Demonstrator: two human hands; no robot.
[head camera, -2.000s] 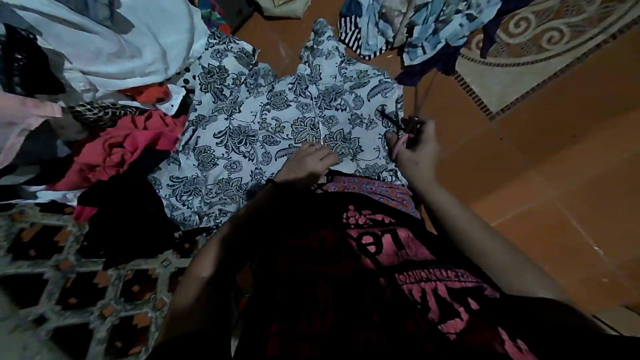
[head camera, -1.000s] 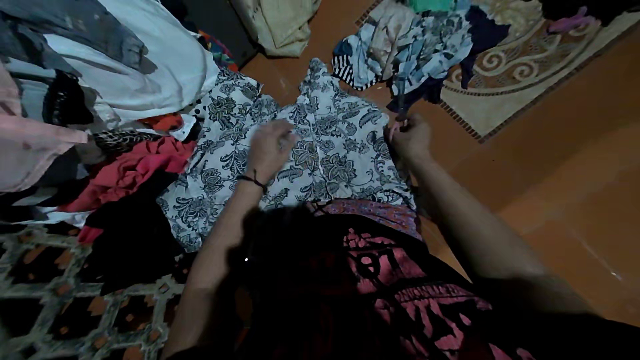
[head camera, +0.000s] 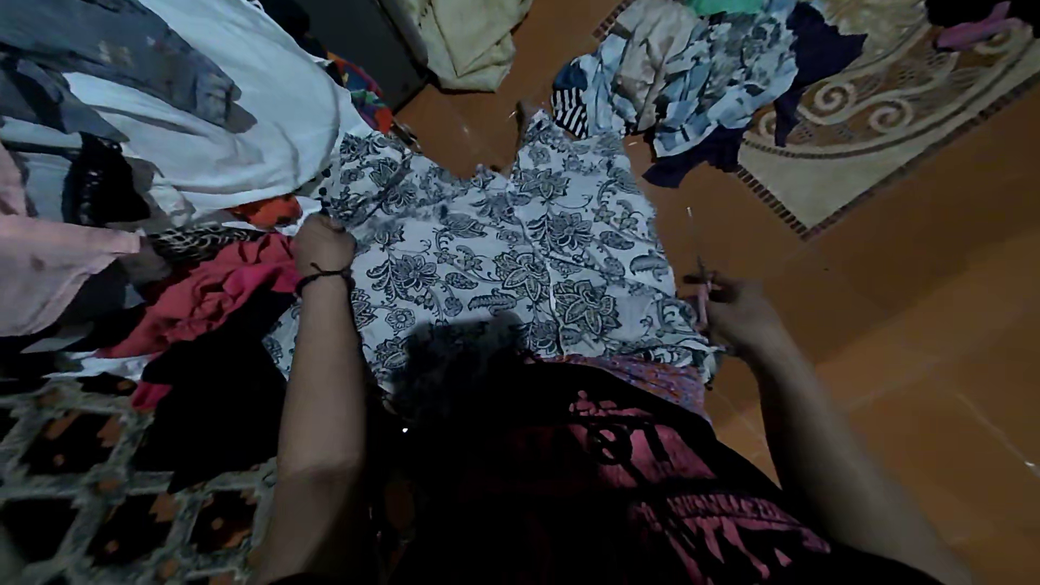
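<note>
A white cloth with a dark floral and paisley print (head camera: 487, 268) lies spread over the floor and reaches up to my lap. My left hand (head camera: 323, 250), with a dark cord bracelet at the wrist, is closed on the cloth's left edge. On the right, just beyond the cloth's edge, my right hand (head camera: 735, 313) holds a pair of scissors (head camera: 701, 296) by pinkish handles, with the thin blades pointing away from me. Whether the blades are apart is not clear. A patterned purplish cloth (head camera: 642, 375) shows under the near edge of the floral cloth.
Clothes lie heaped at the left, among them a white cloth (head camera: 268, 122) and a red garment (head camera: 219, 292). A pile of fabric pieces (head camera: 707, 73) rests partly on a scroll-patterned mat (head camera: 861, 122). A beige cloth (head camera: 467, 41) lies at the top, and a lattice-patterned surface (head camera: 122, 487) at lower left.
My left hand has moved from the middle of the floral cloth to its left edge and closed on it. My right hand stays by the right edge with the scissors.
</note>
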